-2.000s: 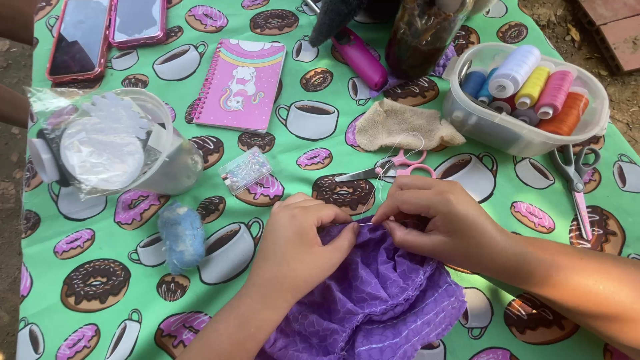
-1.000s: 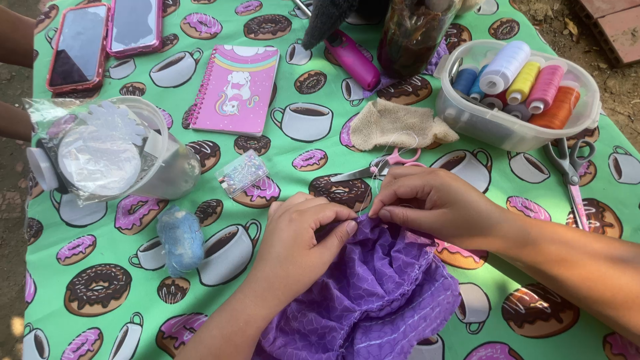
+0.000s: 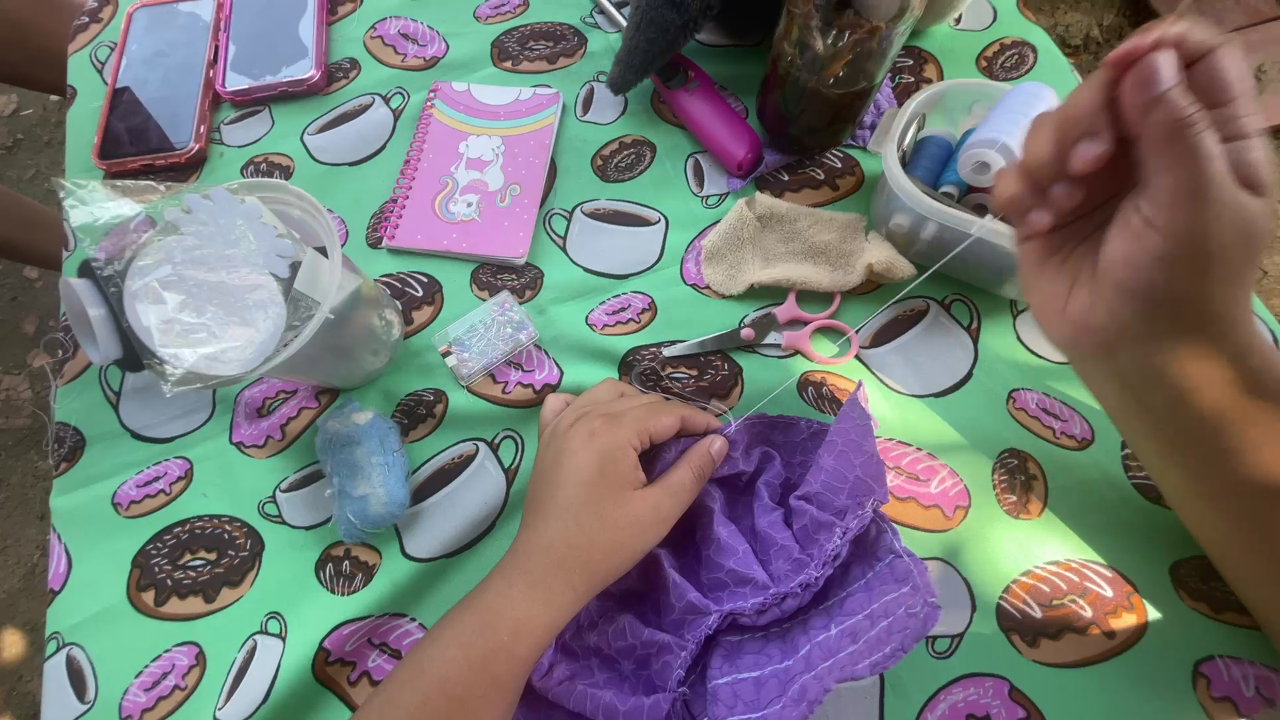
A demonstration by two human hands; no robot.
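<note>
My left hand (image 3: 625, 480) pinches the gathered top edge of a purple fabric piece (image 3: 770, 560) between thumb and forefinger. White stitching lines run along the cloth's lower right part. My right hand (image 3: 1150, 170) is raised at the upper right, its fingertips closed on a white thread (image 3: 930, 268) that runs taut down to the cloth edge by my left thumb. Whether a needle is in those fingers cannot be seen. Pink-handled scissors (image 3: 770, 332) lie just beyond the cloth, beside a beige cloth scrap (image 3: 800, 248). A small clear box of pins (image 3: 487, 338) lies beyond my left hand.
A plastic tub of thread spools (image 3: 950, 235) stands partly behind my right hand. At left are a bagged plastic container (image 3: 350, 330) and a blue fuzzy bundle (image 3: 364, 470). Farther back are a pink spiral notebook (image 3: 475, 170), two phones (image 3: 160, 80), a magenta marker (image 3: 705, 115) and a dark-filled jar (image 3: 830, 70).
My right hand has risen from the cloth edge to the upper right, drawing the thread out straight. My left hand still holds the purple fabric.
</note>
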